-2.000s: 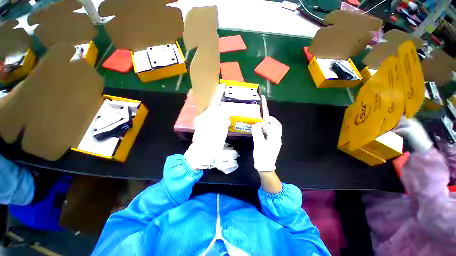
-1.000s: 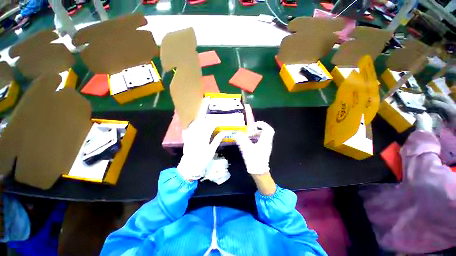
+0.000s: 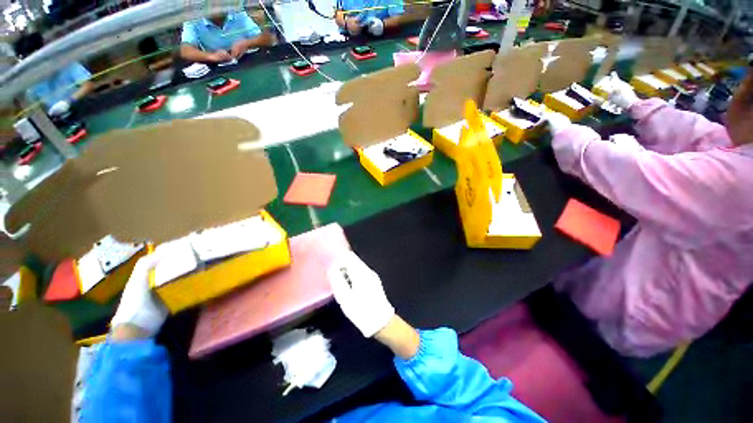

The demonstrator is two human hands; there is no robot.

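A yellow retail box (image 3: 223, 277) with its brown lid standing open is raised and tilted at the left end of the pink slab (image 3: 272, 301). White folded pieces lie in the box. My left hand (image 3: 140, 301), in a white glove, grips the left end of this box. My right hand (image 3: 361, 293), gloved, is at the slab's right edge, away from the box. Its fingers are blurred and nothing shows in them. A crumpled white cloth or bag (image 3: 304, 359) lies on the black mat in front of the slab.
An upright printed yellow box (image 3: 495, 215) stands on the black mat to the right, with a red pad (image 3: 588, 226) beyond it. Open boxes line the green surface, where another red pad (image 3: 310, 188) lies. A person in a pink smock works at right; people in blue sit across.
The view has turned to the right. The box has moved off the middle of the pink slab to the left, in my left hand. My right hand has come away from the box.
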